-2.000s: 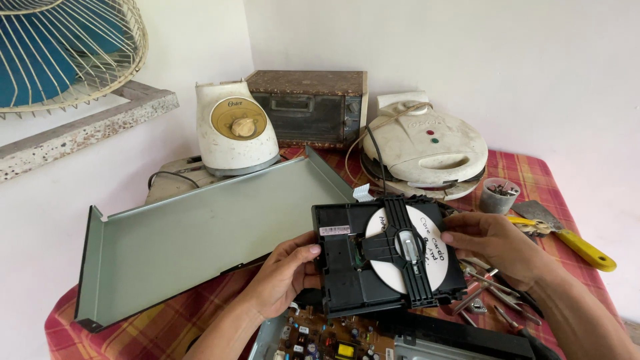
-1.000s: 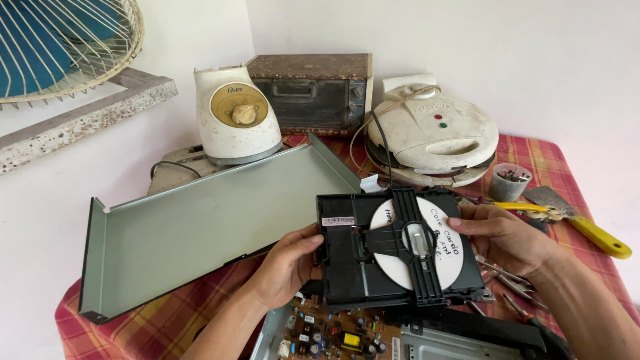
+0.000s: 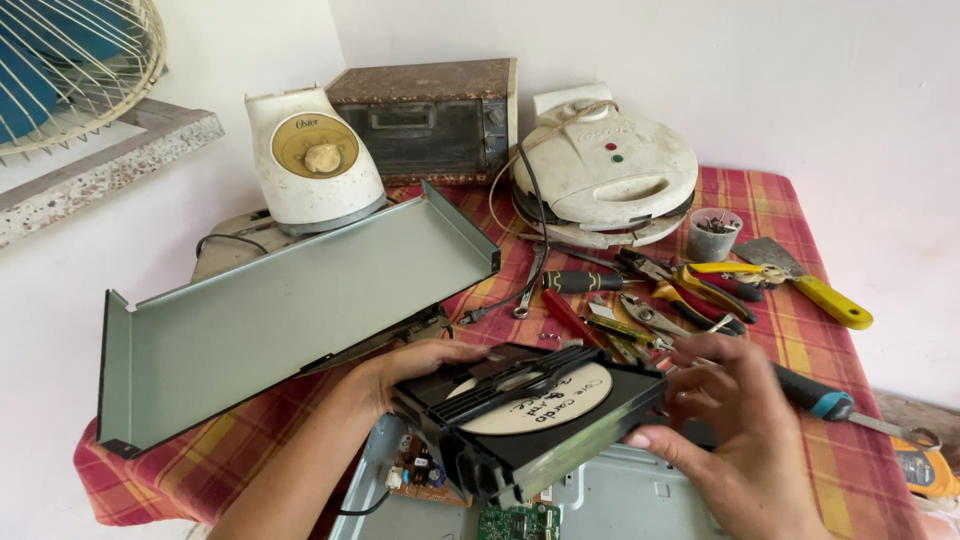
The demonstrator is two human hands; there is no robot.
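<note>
A black optical disc drive mechanism point(image 3: 570, 442) is tilted above an open metal chassis point(image 3: 630, 487). Under its black crossbar lies a white disc point(image 3: 577, 401) with handwriting. My left hand point(image 3: 420, 364) grips the drive's far left edge, fingers partly hidden behind it. Beside the right end, my right hand point(image 3: 727, 427) is blurred, fingers apart, its thumb close to the drive's edge; whether it touches is unclear. Below the drive, a brown circuit board point(image 3: 424, 469) and a green circuit board point(image 3: 517, 523) show inside the chassis.
A metal cover point(image 3: 300, 300) leans at left, near a blender base point(image 3: 315, 165). Behind stand a toaster oven point(image 3: 427, 120) and a white sandwich maker point(image 3: 607, 165). Pliers point(image 3: 660, 315), a screwdriver point(image 3: 581, 282), a scraper point(image 3: 829, 300) and a cup of screws point(image 3: 714, 236) lie at right.
The drive has been turned and tilted, so its front side now shows. My right hand has shifted from the disc's right side to the drive's right end. The view has moved, showing more tools.
</note>
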